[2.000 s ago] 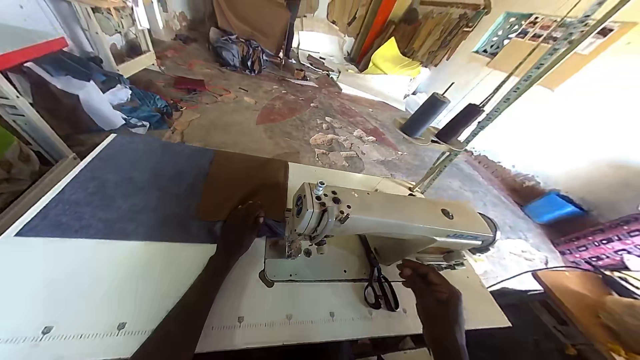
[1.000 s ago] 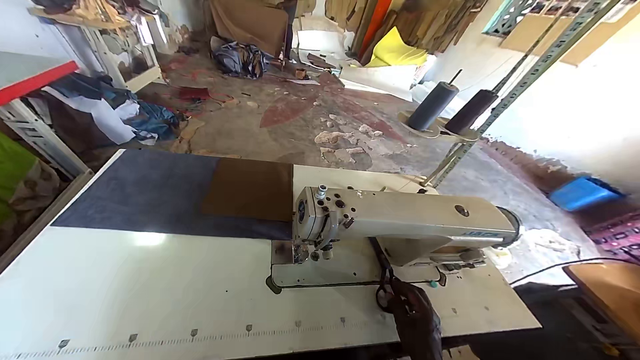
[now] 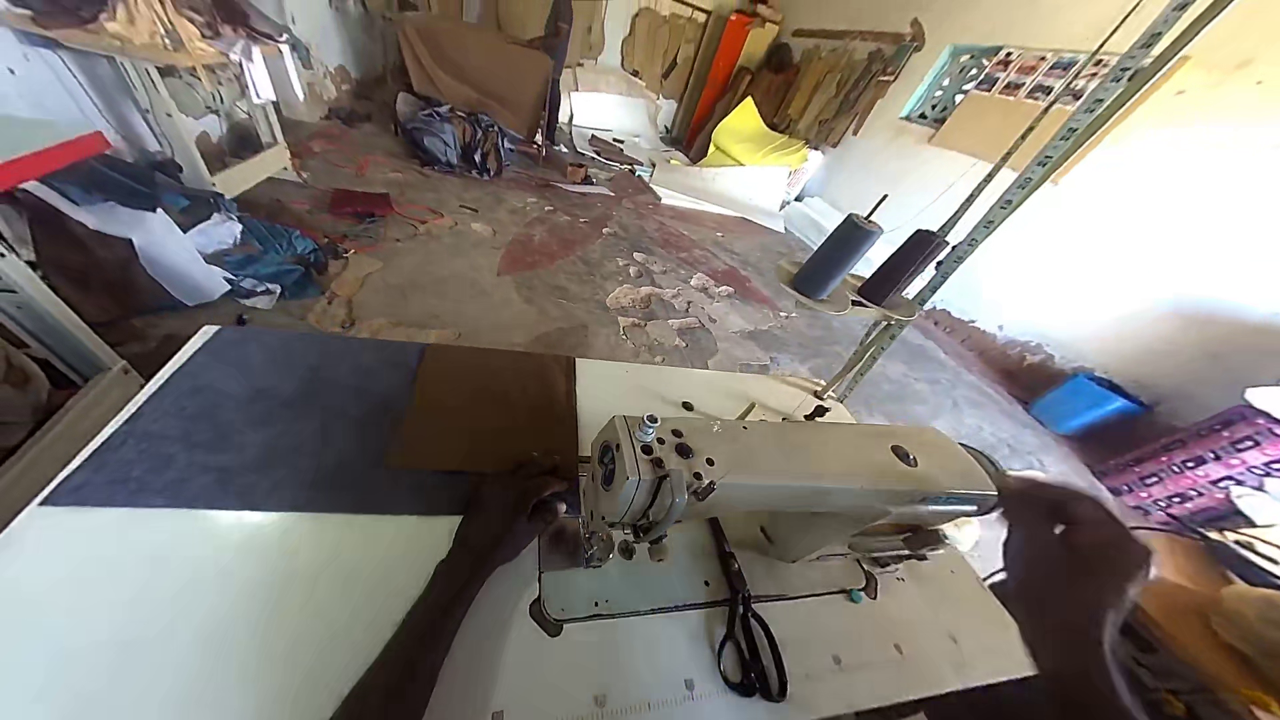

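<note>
An industrial sewing machine (image 3: 790, 465) stands on a white table. To the left of its needle area, my left hand (image 3: 515, 510) rests on the near edge of a brown piece (image 3: 490, 410), which lies over a dark blue-grey sheet of material (image 3: 270, 420); the fingertips are partly in shadow. Blurred, my right hand (image 3: 1070, 540) is at the handwheel (image 3: 985, 470) on the machine's right end; its finger contact is unclear. Black-handled scissors (image 3: 745, 620) lie on the machine bed and table, blades under the arm.
Two dark thread cones (image 3: 838, 258) stand on a holder behind the machine, beside a metal pole (image 3: 1010, 200). Crumpled cloth (image 3: 190, 250) lies on the floor at left. A blue container (image 3: 1085, 403) is by the right wall, and a person (image 3: 557, 70) stands partly visible at the back.
My right hand has moved from the scissors to the handwheel end. My left hand, hidden from view one second ago, shows again beside the machine head.
</note>
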